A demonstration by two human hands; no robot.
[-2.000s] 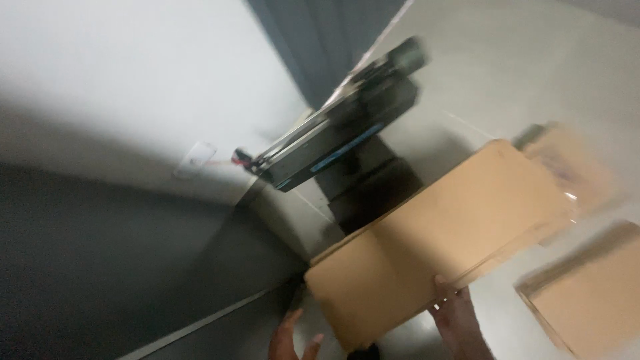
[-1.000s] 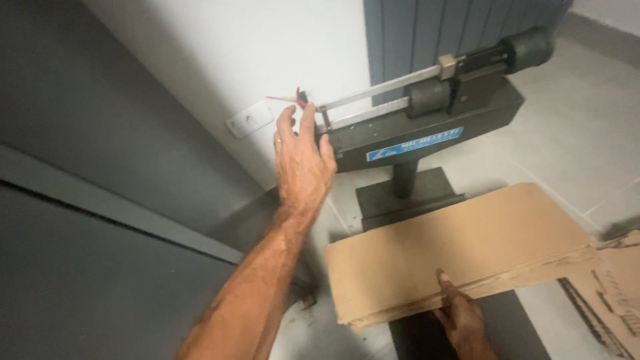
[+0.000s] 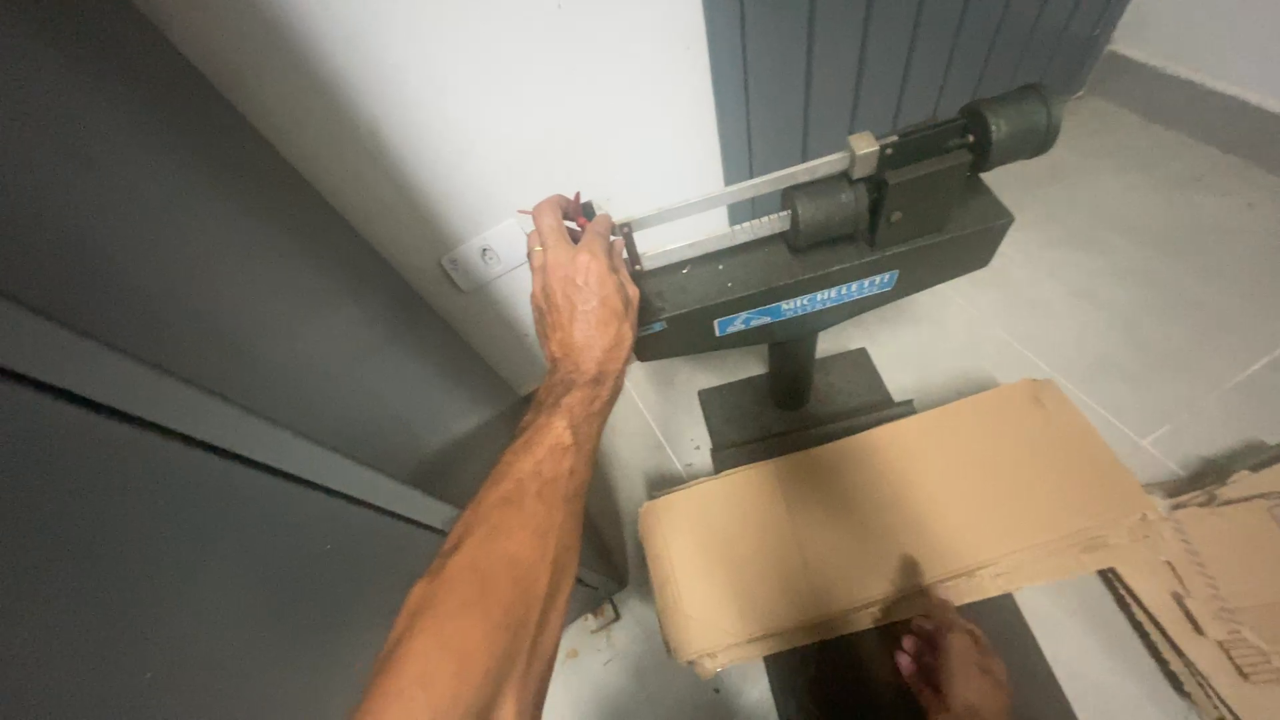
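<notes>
A dark metal platform scale with a balance beam (image 3: 760,185) stands beside the wall. My left hand (image 3: 585,275) reaches up to the beam's left end, fingers closed around a small end piece with red bits poking out; the fingers partly hide it. A folded stack of brown cardboard (image 3: 890,510) lies across the scale's platform (image 3: 810,685). At the stack's near edge is my right hand (image 3: 950,655), blurred, its fingers curled and its thumb by the edge; whether it grips the cardboard is unclear. A cylindrical poise (image 3: 825,212) sits on the lower bar.
More flattened cardboard (image 3: 1225,590) lies at the right on the tiled floor (image 3: 1130,300). A dark grey cabinet or panel (image 3: 200,520) fills the left side. A wall socket (image 3: 487,257) is just left of my left hand, and a ribbed grey panel (image 3: 860,80) stands behind the scale.
My left hand has gone from beside the cardboard up to the beam's end, where it stays. My right hand, earlier with its thumb over the stack, is now lower at its edge. The view has swung.
</notes>
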